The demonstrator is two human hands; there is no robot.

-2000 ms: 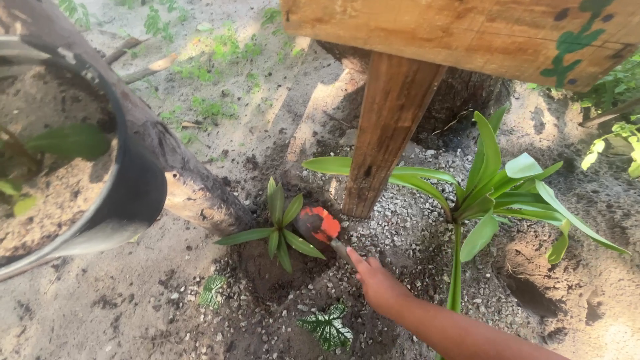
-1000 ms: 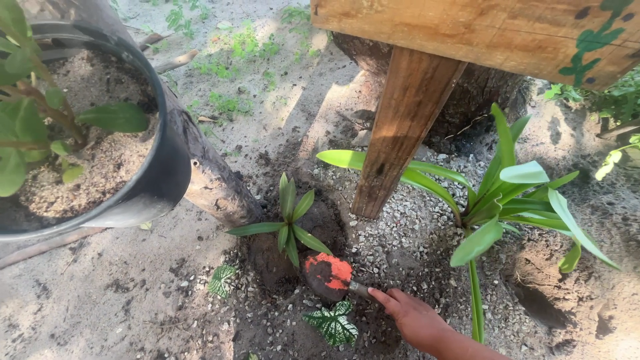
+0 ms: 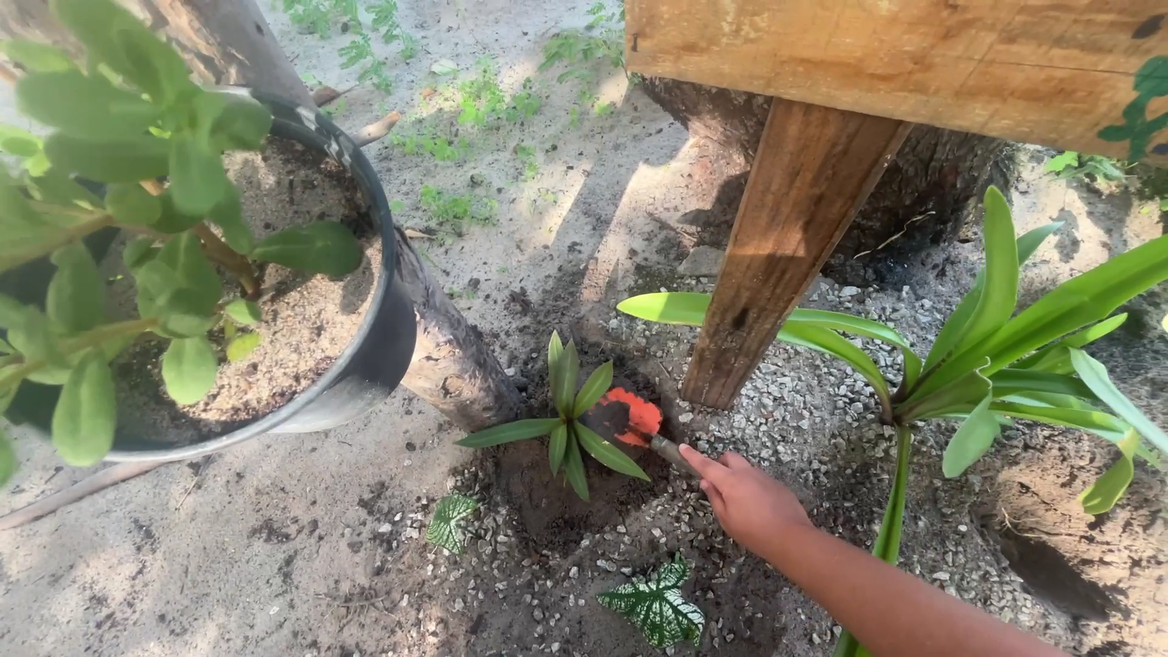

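My right hand (image 3: 748,497) grips the handle of a garden trowel (image 3: 637,416) whose orange-red blade is partly covered with dark soil. The blade rests at the soil just right of a small plant with long pointed green leaves (image 3: 568,418), which stands in dark, damp soil. Below that plant are a white-and-green caladium leaf (image 3: 655,604) and a smaller patterned leaf (image 3: 451,522). My left hand is not in view.
A black pot (image 3: 365,365) with a fleshy-leaved plant fills the left, beside a log (image 3: 456,365). A wooden post (image 3: 789,237) under a painted board (image 3: 894,55) stands above the trowel. At right, a strap-leaved plant (image 3: 967,374) grows near a hole (image 3: 1049,575); gravel lies around.
The trowel in my right hand has moved from below the small plant, a second ago, up to its right side. The view has shifted, showing more of the potted plant.
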